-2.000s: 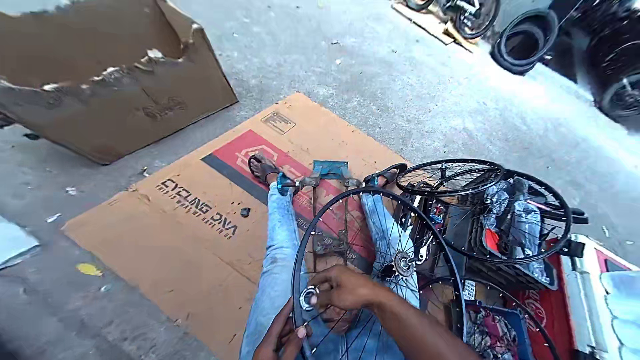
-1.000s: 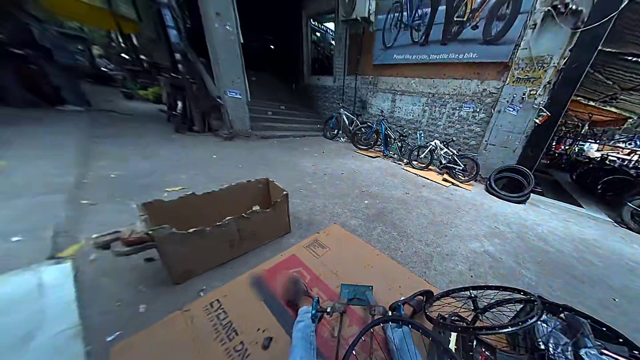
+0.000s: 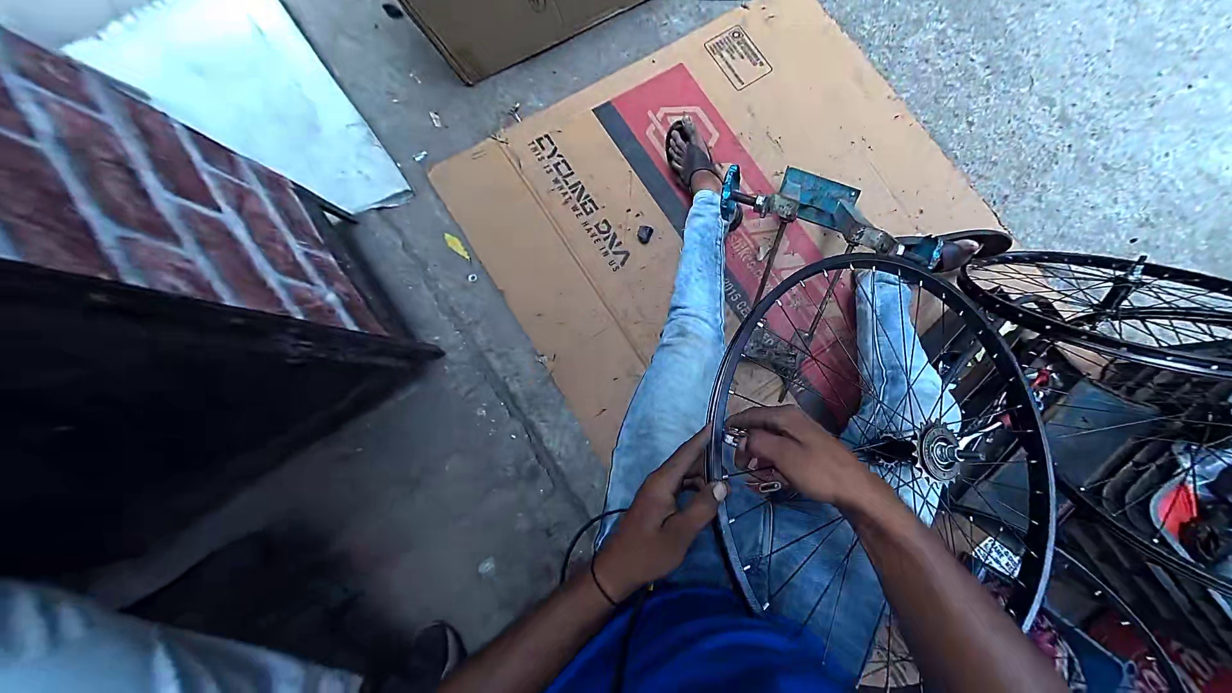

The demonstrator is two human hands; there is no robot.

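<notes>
A spoked bicycle wheel (image 3: 1028, 423) without a tyre rests upright across my lap, its black rim tilted and its hub (image 3: 938, 450) with a sprocket at the right. My left hand (image 3: 664, 520) grips the left side of the rim, thumb on the inner edge. Just inside the rim, my right hand (image 3: 794, 452) holds a small metal spoke wrench (image 3: 734, 437) at a spoke end. Beyond the wheel, between my feet, stands a metal stand with a blue plate (image 3: 818, 195) and clamp ends.
Flattened cardboard (image 3: 577, 318) lies under my legs. More bicycle rims (image 3: 1107, 351) and a box of parts (image 3: 1179, 510) are at the right. A brick-patterned panel (image 3: 164, 192) and a white sheet (image 3: 241, 96) are at the left, a cardboard box (image 3: 510, 34) at the top. Part of a shoe (image 3: 438, 650) shows at lower left.
The view has swung down and left from the street and parked bicycles. Compared with two seconds ago, both hands are still at the left side of the rim.
</notes>
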